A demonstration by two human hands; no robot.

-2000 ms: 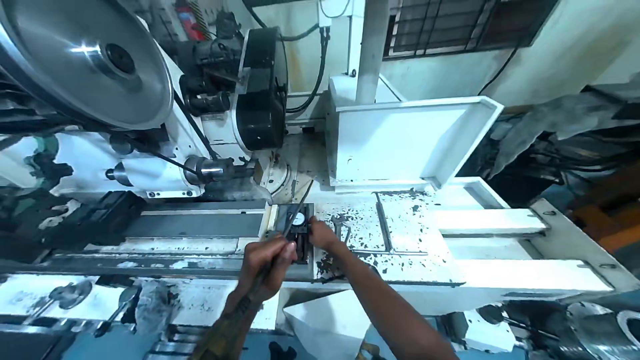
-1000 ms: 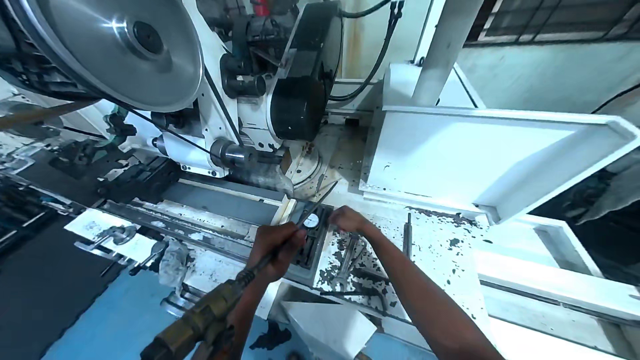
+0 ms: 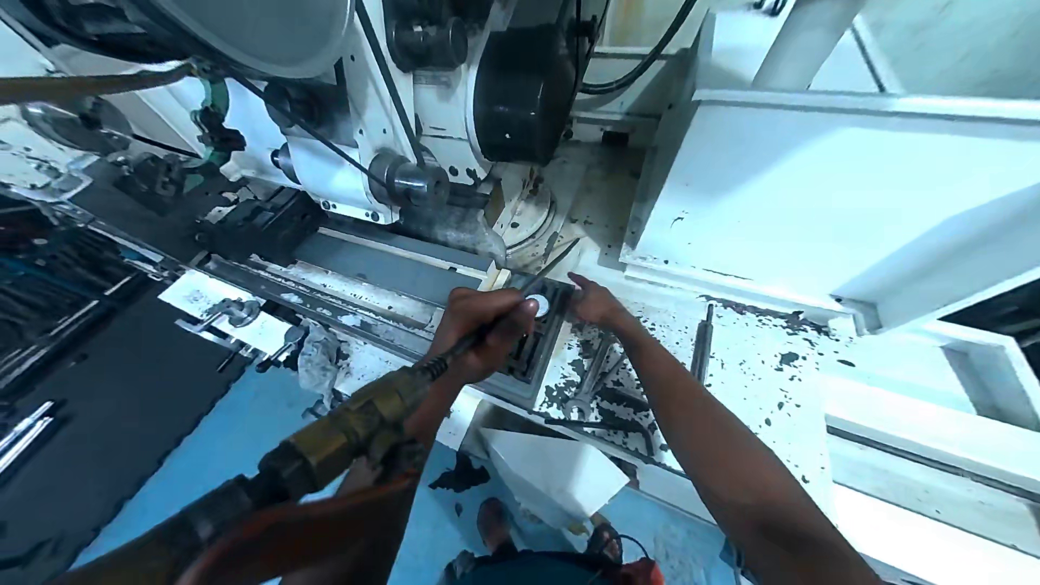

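My left hand (image 3: 487, 333) is closed around the shaft of a long tool with a brass-coloured body (image 3: 357, 426). Its thin dark pointed tip (image 3: 556, 262) extends past my fingers, over a dark slotted metal block (image 3: 528, 357). Beside those fingers, on the block's upper part, is a small round white-faced piece (image 3: 538, 305), perhaps a dial. My right hand (image 3: 597, 305) is at the block's right edge, fingers bent; its palm side is hidden. An open-ended spanner (image 3: 581, 402) and a hex key (image 3: 642, 426) lie just below, among dark chips.
Machine slideways (image 3: 382, 284) run off to the left. A large wheel (image 3: 268, 24) and a black round housing (image 3: 524, 93) stand above. A white sheet-metal guard (image 3: 812, 187) rises at the right. A dark metal bar (image 3: 703, 345) lies on the chip-strewn white surface.
The view has moved closer and turned. Both hands remain at the slotted block, with the pointed tool still in my left hand; more of its brass-coloured body shows now.
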